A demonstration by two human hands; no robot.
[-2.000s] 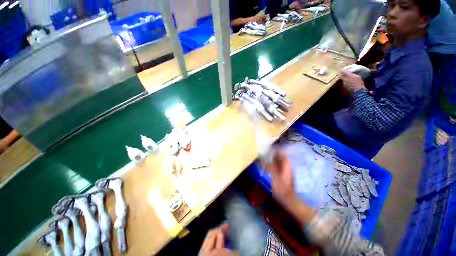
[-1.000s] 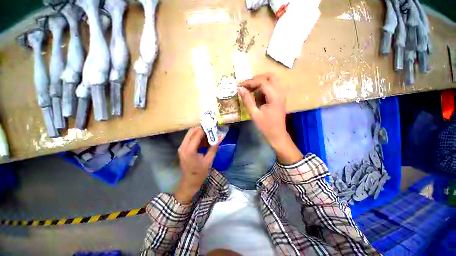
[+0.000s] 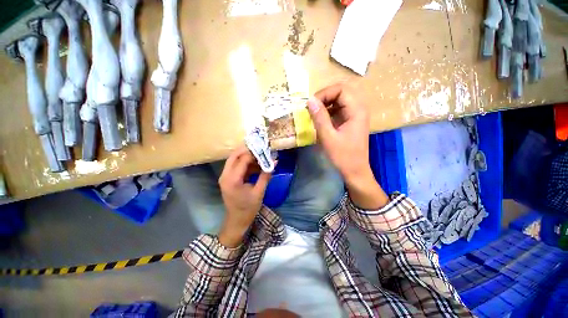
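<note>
My left hand holds a small grey-white looped part at the bench's front edge. My right hand is over the edge to the right, thumb and index finger close together at the holder's upper right; whether they pinch a tiny piece cannot be told. The brownish small-parts holder lies between the hands, with yellow tape on its right side. Tiny brown bits lie scattered farther back on the bench.
Pale grey handle bodies lie in a row at the left, and more lie at the right. A white paper lies at the back. A blue bin at the right holds flat grey pieces. A blue container is between the knees.
The view swung from the line and a neighbouring worker down to the bench. Since one second ago, my right hand has moved slightly right; my left hand still holds the looped part.
</note>
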